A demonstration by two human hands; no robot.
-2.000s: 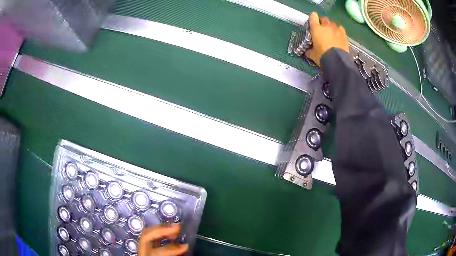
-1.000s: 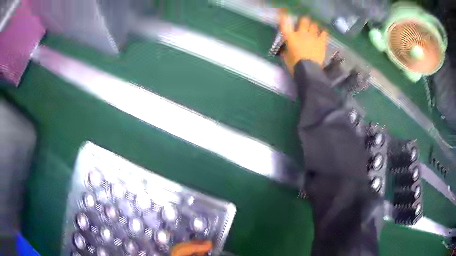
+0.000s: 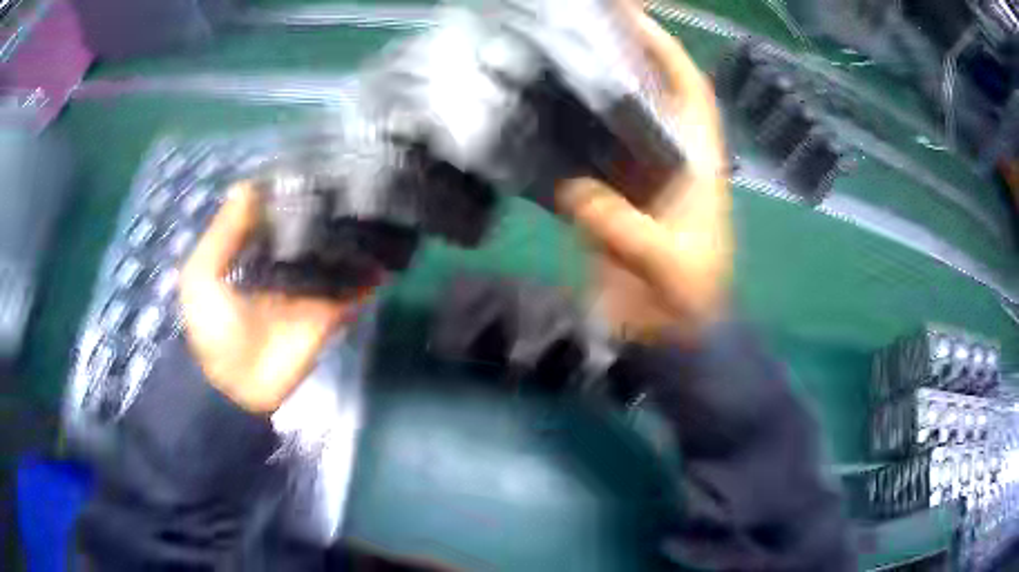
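Note:
A blurred stack of silvery, dark-edged four-hole plates (image 3: pixel 447 106) is held up in front of me, slanting across the upper middle. My left hand (image 3: pixel 263 324) grips its lower left end, and my right hand (image 3: pixel 670 212) grips its upper right end. The single plates and their seats are too blurred to tell apart. A clear blister tray (image 3: pixel 129 302) with rows of round parts lies at the left, partly hidden behind my left hand and sleeve.
Dark piled plates (image 3: pixel 782 117) stand at the upper right. More dark pieces (image 3: pixel 503 330) lie below the held stack. Stacks of silvery plates (image 3: pixel 950 413) stand at the right edge. Blue plastic (image 3: pixel 53 514) shows at the lower left. A grey block (image 3: pixel 140 25) is at the upper left.
My right hand has come back from the far side, and my left hand has left the tray's edge. Both now hold the stack of plates. The view has shifted and the fan is gone from it.

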